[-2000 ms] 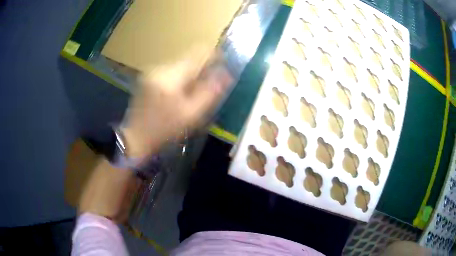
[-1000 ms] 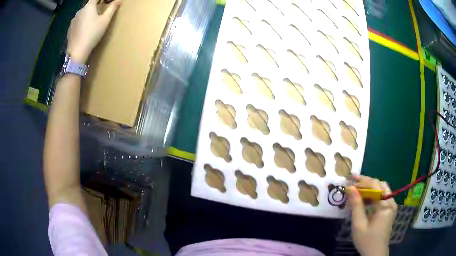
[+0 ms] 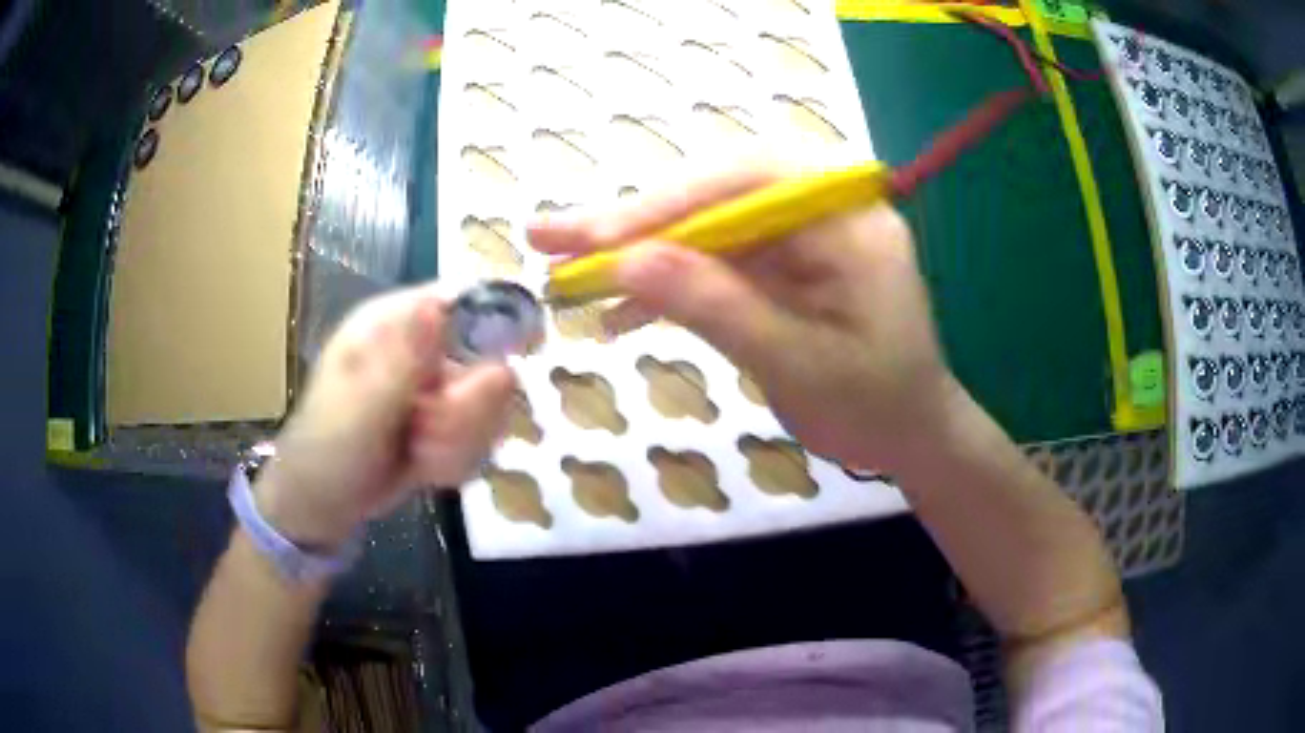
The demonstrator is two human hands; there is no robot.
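My left hand (image 3: 375, 401) holds a small round speaker-like disc (image 3: 495, 318) with a dark rim and grey centre between thumb and fingers, above the foam tray. My right hand (image 3: 802, 308) holds a thick yellow test probe (image 3: 730, 226), its tip pointing left at the disc's edge; whether they touch is not clear. A red lead runs from its rear end. The white foam tray (image 3: 651, 536) lies below both hands with rows of brownish cut-outs. A disc's dark edge shows near its lower right corner, mostly hidden by my right wrist.
At left, a tan cardboard sheet (image 3: 215, 272) bears several loose discs at its top, on clear plastic trays (image 3: 375, 158). A filled foam tray (image 3: 1176, 358) lies at far right. A green mat (image 3: 988, 287) with yellow tape is underneath. A perforated grey sheet (image 3: 1109, 501) shows below right.
My left hand has come from the cardboard to the middle, now holding a disc. My right hand has lifted the probe from the tray's lower right corner and moved left. The view has shifted.
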